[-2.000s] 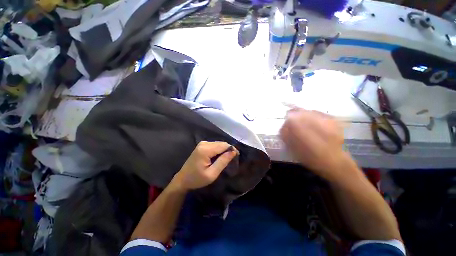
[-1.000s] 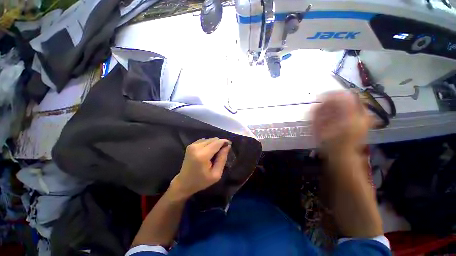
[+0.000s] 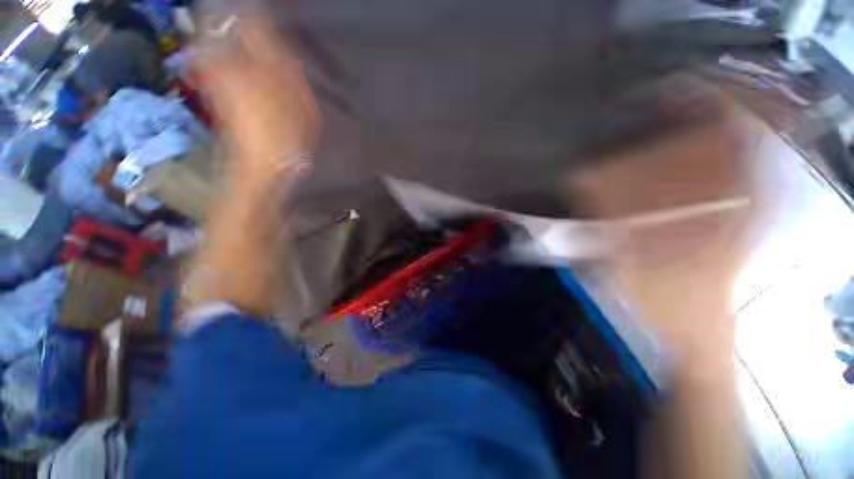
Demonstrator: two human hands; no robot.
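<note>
The dark grey garment panel (image 3: 468,94) is spread across the upper middle, blurred by motion. A pale strip of cloth (image 3: 552,234) shows along its lower edge. My left hand (image 3: 257,98) is at the panel's left edge, strongly blurred; whether its fingers grip the cloth cannot be told. My right hand (image 3: 665,187) is at the panel's right side, also blurred, with a thin pale strip or edge across it; its grip cannot be told. The needle and machine head are not clearly in view.
The white machine table (image 3: 796,318) is at the right. A red basket rim (image 3: 417,273) shows below the panel. At the left are a pale blue-grey cloth heap (image 3: 112,150), a red plastic item (image 3: 112,245) and a cardboard box (image 3: 98,299).
The view has swung left, away from the sewing machine. The dark panel is now spread between both hands. My left hand has moved up and left; my right hand is now at the panel's right side.
</note>
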